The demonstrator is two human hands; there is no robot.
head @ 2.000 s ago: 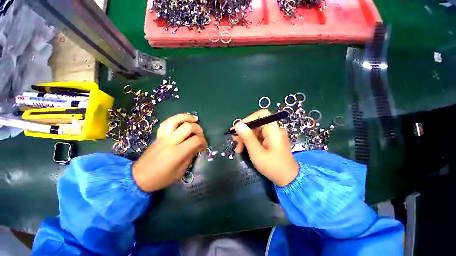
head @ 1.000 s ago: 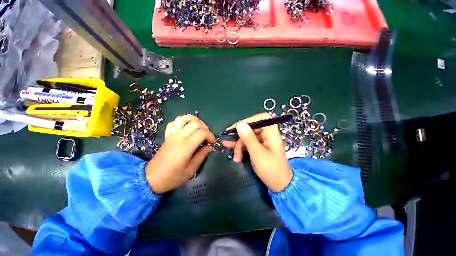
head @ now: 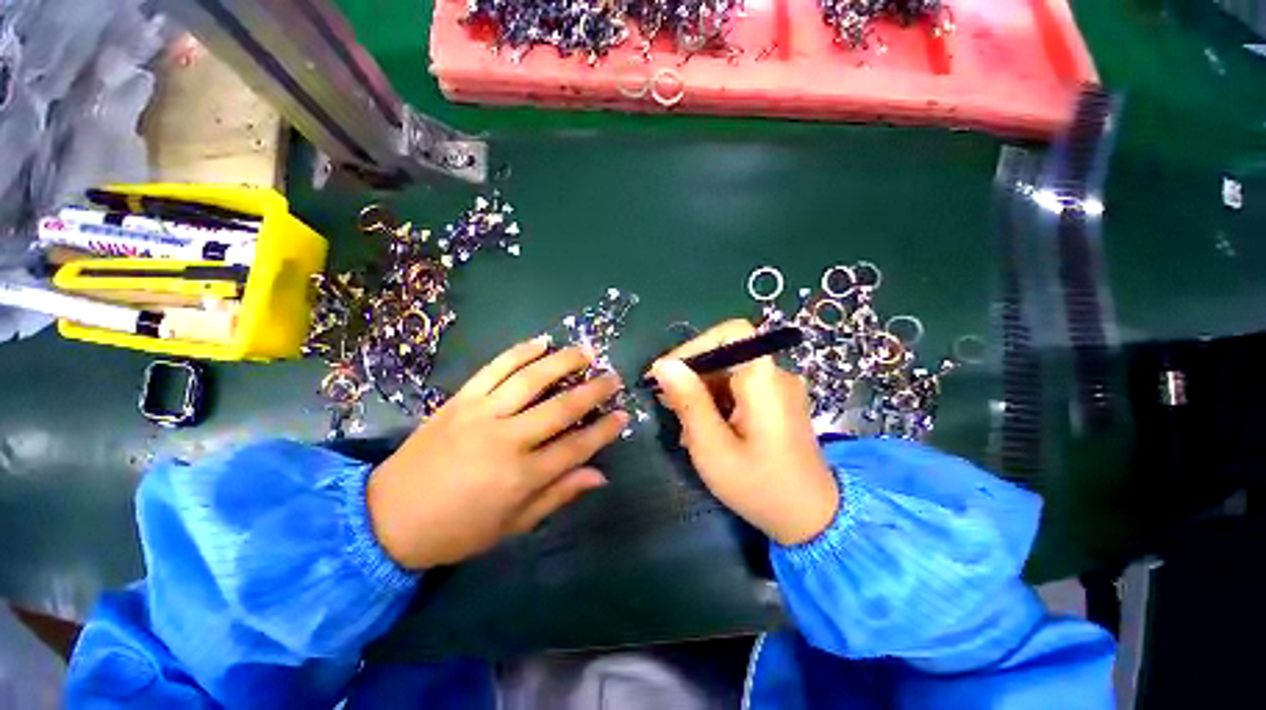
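My left hand [head: 507, 451] lies palm down with its fingers spread over a small cluster of ringed parts [head: 600, 322] on the green mat; what is under the fingers is hidden. My right hand [head: 736, 423] holds a slim black pen-like tool [head: 743, 348], its tip pointing left beside the cluster. A heap of silvery ringed parts [head: 868, 358] lies right of my right hand. Another heap with coppery pieces [head: 389, 326] lies left, beyond my left hand. Tiny dark marks show on the mat between my hands.
A pink-red divided tray [head: 778, 86] with ringed parts stands at the back. A yellow box [head: 289, 278] with marker pens is at left, below a slanted metal post [head: 326, 90]. A dark rounded-square frame [head: 172, 393] lies near it. Clear strips with dark rows [head: 1080, 278] lie at right.
My left hand has opened from a pinch at the fingertips and now lies flat over the parts, where a cluster shows. My right hand still holds the black tool, slightly apart from the left.
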